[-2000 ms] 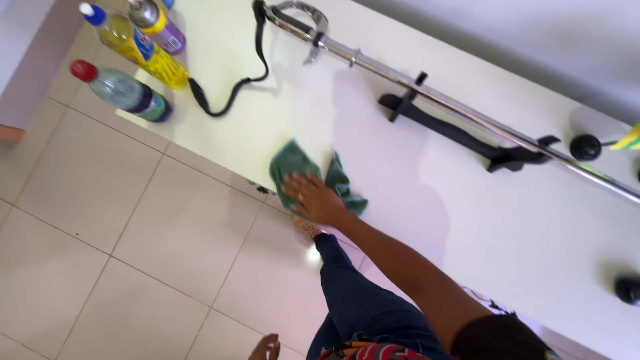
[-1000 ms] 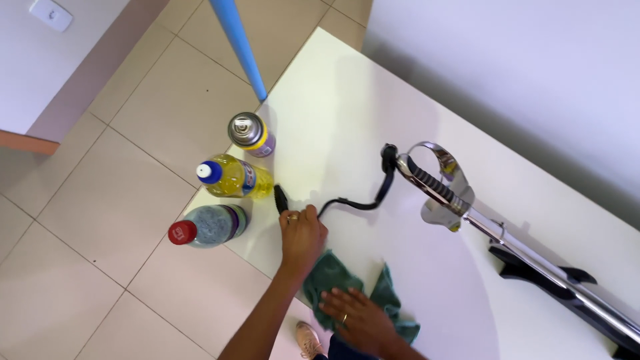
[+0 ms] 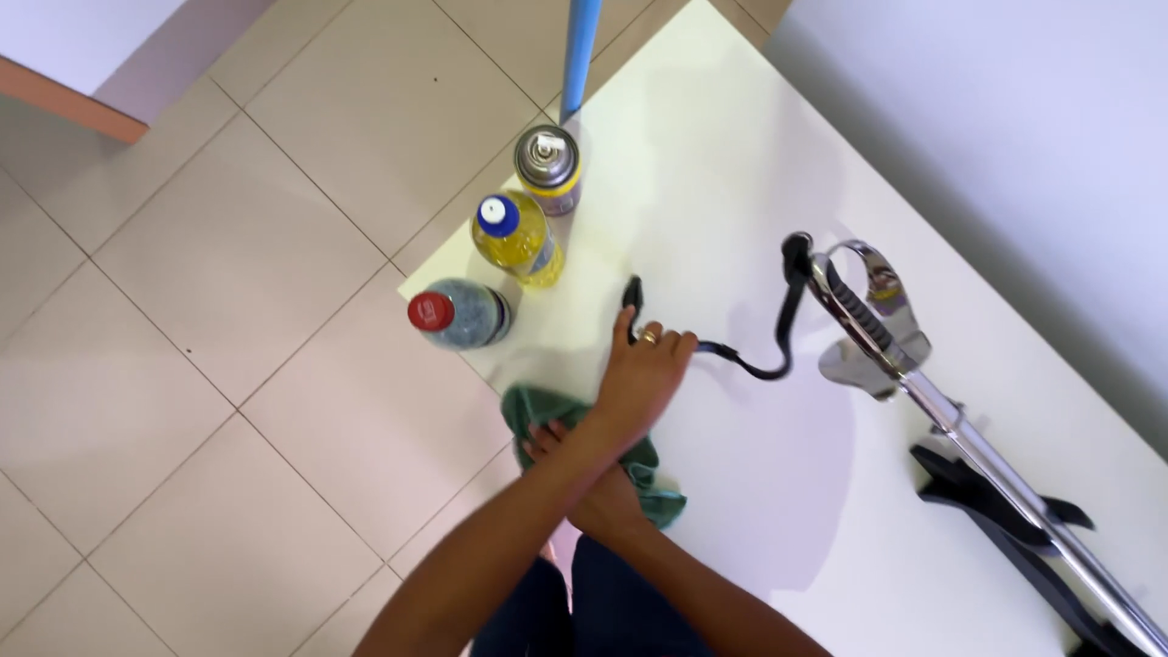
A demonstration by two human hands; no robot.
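Note:
The black strap [image 3: 771, 370] runs across the white table from the hilt of a sheathed sabre [image 3: 862, 319], and my left hand [image 3: 646, 379] pinches it near its loose end. My right hand [image 3: 598, 488] lies on a crumpled green cloth [image 3: 552, 401] at the table's near edge, partly hidden under my left forearm. The sabre's metal scabbard [image 3: 995, 465] rests on a black stand [image 3: 990, 511] at the right.
At the table's [image 3: 730, 119] left end stand a red-capped bottle [image 3: 465, 315], a bottle of yellow liquid [image 3: 520, 239] and a spray can [image 3: 549, 169]. A blue pole [image 3: 580, 55] rises beside the corner. A wall [image 3: 1013, 137] borders the far side; tiled floor [image 3: 246, 301] lies left.
My left hand, low and off the table two seconds ago, now holds the strap. My right hand and the cloth have moved toward the bottles. The view has shifted toward the table's left end.

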